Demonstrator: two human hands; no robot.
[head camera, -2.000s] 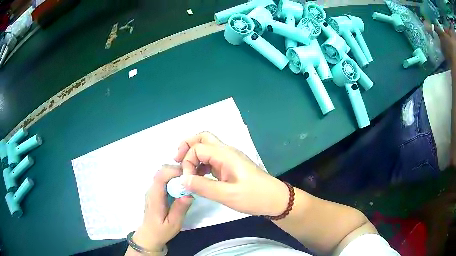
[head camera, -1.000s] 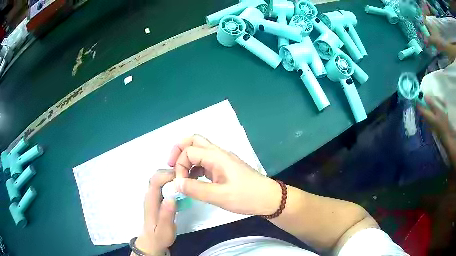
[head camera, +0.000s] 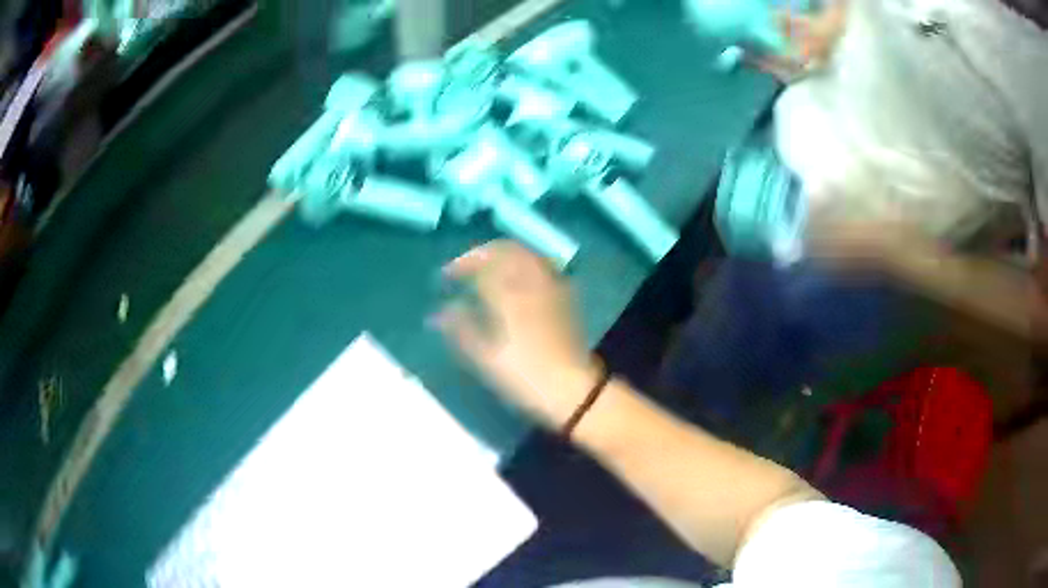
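Note:
The picture is blurred by motion. My right hand, with a dark red bead bracelet at the wrist, is over the green bench just below the pile of turquoise mini fans. Its fingers are curled and point up and left; nothing can be made out in them, but the blur hides whether they hold anything. The white label sheet lies at the lower left of the hand, partly cut off by the bottom edge. My left hand is out of the picture.
A neighbouring worker's white sleeve and blurred arm are at the right, with a turquoise fan beside them. A red object is at the lower right. A small white scrap lies near the pale edge strip.
The view has swung right. My right hand has left the handle end and moved toward the fan pile. My left hand and the fan it held are gone from view.

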